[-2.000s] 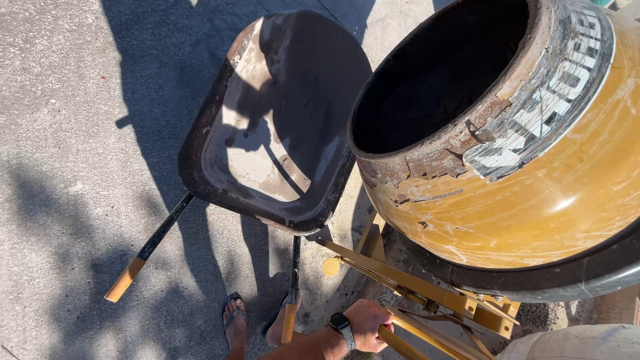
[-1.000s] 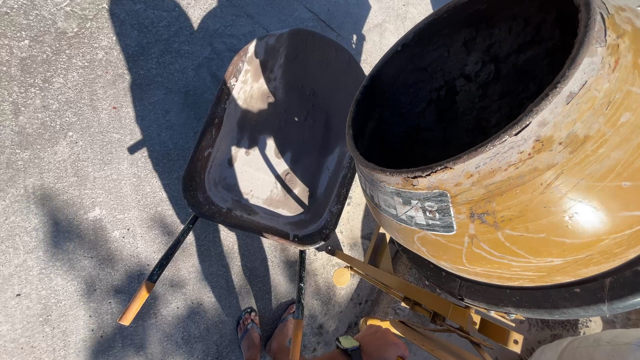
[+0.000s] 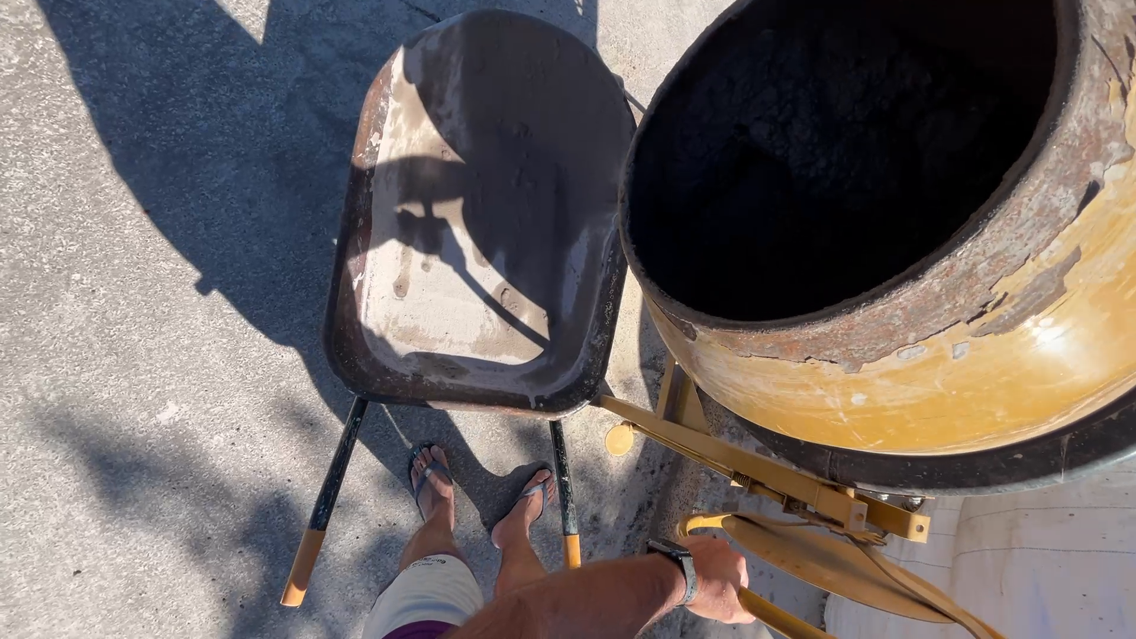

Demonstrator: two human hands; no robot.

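My right hand (image 3: 717, 579), with a watch on its wrist, is closed around the yellow metal handwheel (image 3: 781, 614) at the lower right. My left hand is out of view. Above the handwheel, the yellow drum of a concrete mixer (image 3: 896, 390) has its rusty-rimmed mouth tilted toward the wheelbarrow. Dark, lumpy material (image 3: 799, 115) shows inside, mostly in shadow. Beside the drum stands a wheelbarrow with a dark-rimmed tray (image 3: 470, 302), its inner surface coated with grey residue. Its two handles with orange grips (image 3: 303, 568) point toward me.
My feet in flip-flops (image 3: 432, 479) stand between the wheelbarrow handles on concrete ground (image 3: 177, 373). The mixer's yellow frame (image 3: 737, 461) runs beneath the drum. A pale, bulky sack-like thing (image 3: 1038, 550) lies at the lower right. Shadows fall across the ground and tray.
The mixer drum has turned: its lettered label moved from the right side to the lower left, then out of sight. More of the drum's mouth now shows.
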